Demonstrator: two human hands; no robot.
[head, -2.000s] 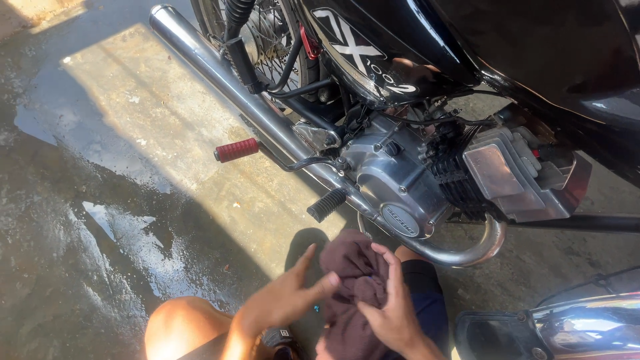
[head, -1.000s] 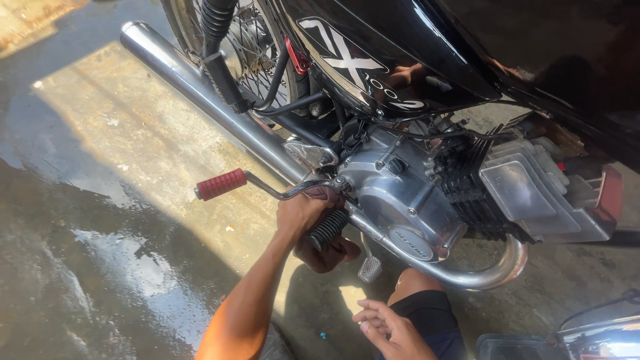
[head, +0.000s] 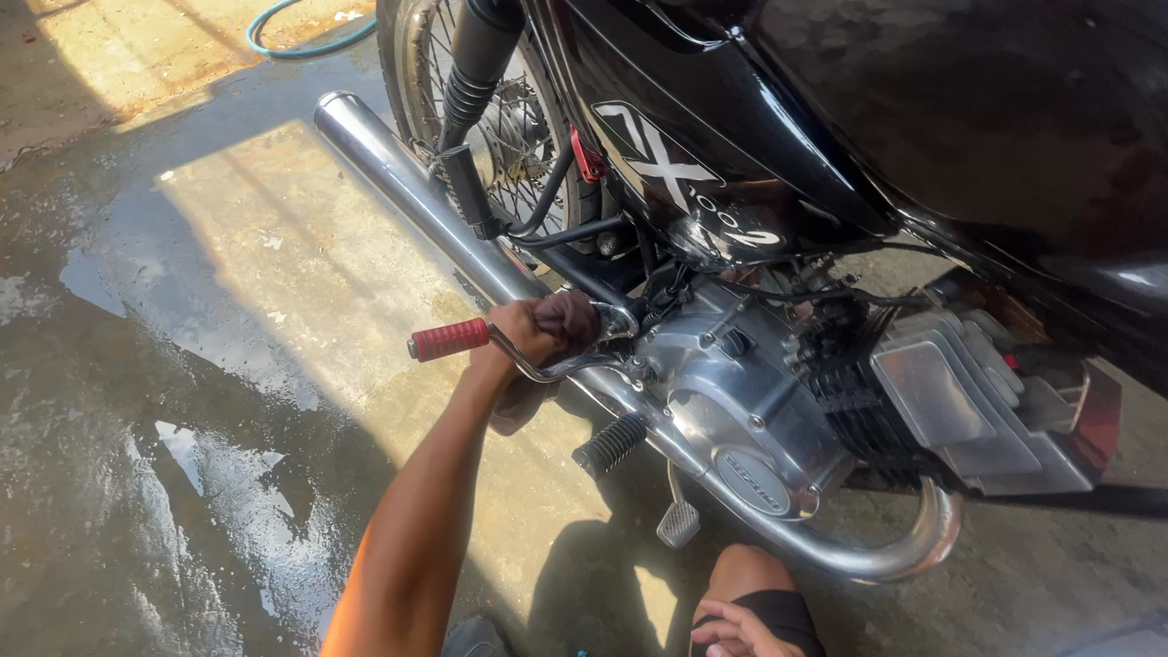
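Note:
My left hand is closed on a dark maroon cloth, held against the chrome exhaust pipe and the frame behind the kick-start lever. Part of the cloth hangs below the wrist. The lever, with its red ribbed rubber, passes in front of the hand. To the right are the silver engine cover and the black rubber footpeg of a black motorcycle. My right hand rests low by my knee, fingers loosely apart, nothing seen in it; the bottom edge cuts it off.
The long chrome muffler slants to the upper left beside the spoked rear wheel. A metal brake pedal sticks out below the footpeg. The concrete floor is partly wet. A blue hose lies at the top left.
Both hands were near the cloth at first; then the left reached the footpeg area with it. Now the left hand and cloth are farther up, behind the kick-start lever. The right hand stays low.

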